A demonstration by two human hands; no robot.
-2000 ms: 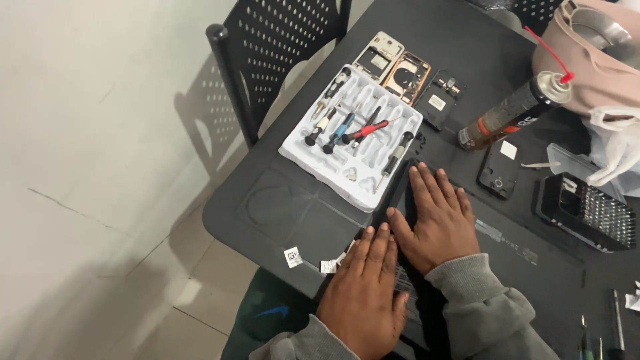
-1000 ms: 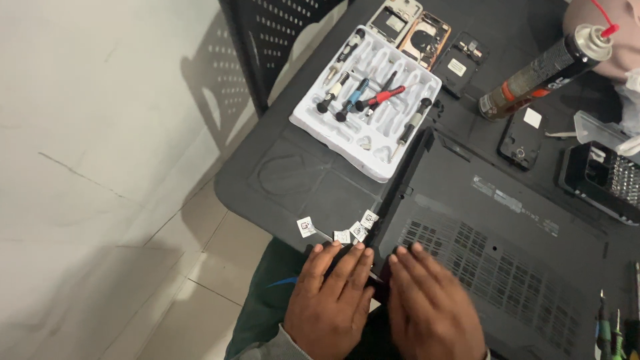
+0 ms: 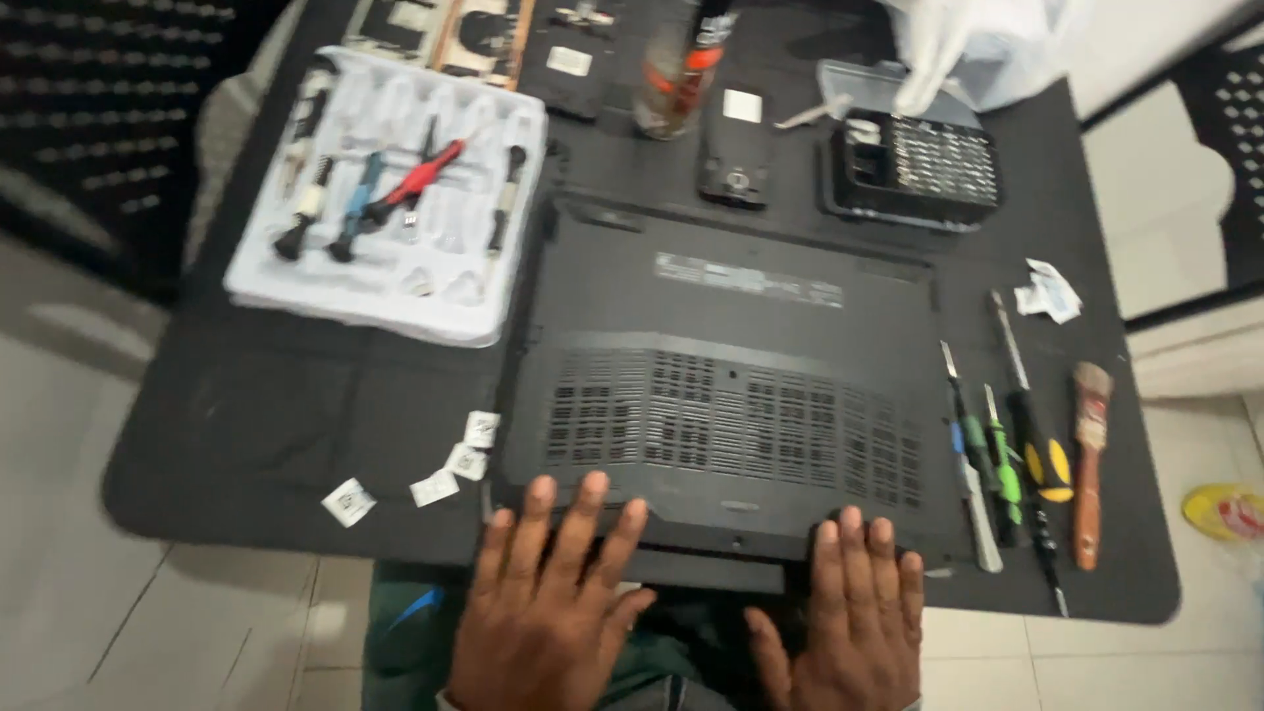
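Note:
A black laptop (image 3: 711,316) lies upside down on the dark table, its vented bottom cover facing up. My left hand (image 3: 553,602) rests its spread fingertips on the laptop's near edge, toward the left corner, and grasps nothing. The fingers of my right hand (image 3: 844,612) lie on the same edge farther right, thumb apart, also holding nothing. Small white paper squares (image 3: 349,503) lie left of the laptop. Right of it are a black-and-yellow screwdriver (image 3: 1032,425), a green-handled tool (image 3: 1003,474) and a brush with a wooden handle (image 3: 1088,474).
A white plastic tray (image 3: 395,296) of small screwdrivers sits at the back left. Behind the laptop are phone parts (image 3: 736,148), a spray can (image 3: 676,79) and a bit case (image 3: 913,173). A crumpled white scrap (image 3: 1049,292) lies near the right edge.
My right hand has moved off the laptop's left side to its near edge, now well apart from my left hand. The laptop's whole underside has come into sight. The view has turned and shifted right.

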